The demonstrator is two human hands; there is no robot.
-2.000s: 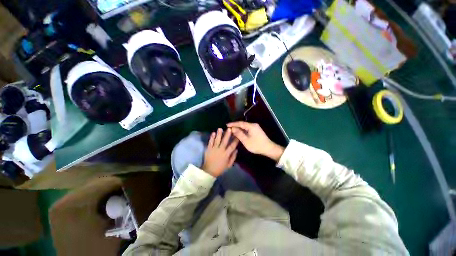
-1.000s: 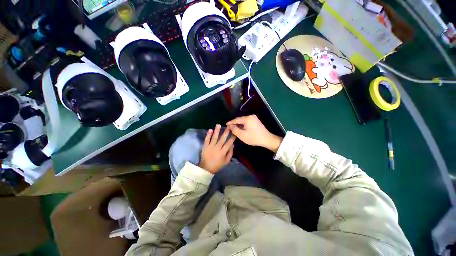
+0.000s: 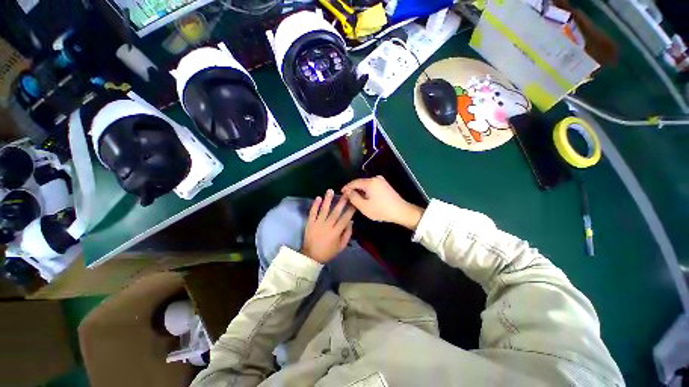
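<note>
My left hand (image 3: 326,231) is over my lap, back up, fingers extended and apart; its palm side is hidden. My right hand (image 3: 375,200) has thumb and index finger together at the left fingertips; whether something tiny is pinched there cannot be told. Three white cameras with black balls stand at the bench edge: a left one (image 3: 143,155), a middle one (image 3: 223,108) and a right one (image 3: 319,73) with its LED ring showing. My hands touch none of them.
A mouse (image 3: 438,101) lies on a round rabbit mouse pad (image 3: 453,136). To its right are a yellow tape roll (image 3: 577,142) and a pen (image 3: 587,219). A thin white cable (image 3: 375,130) hangs at the bench corner. An open carton (image 3: 125,325) is lower left.
The camera balls have turned: the right one now shows its LEDs, and the left one shows a bump at its lower edge. The view has shifted slightly. My hands keep nearly the same pose.
</note>
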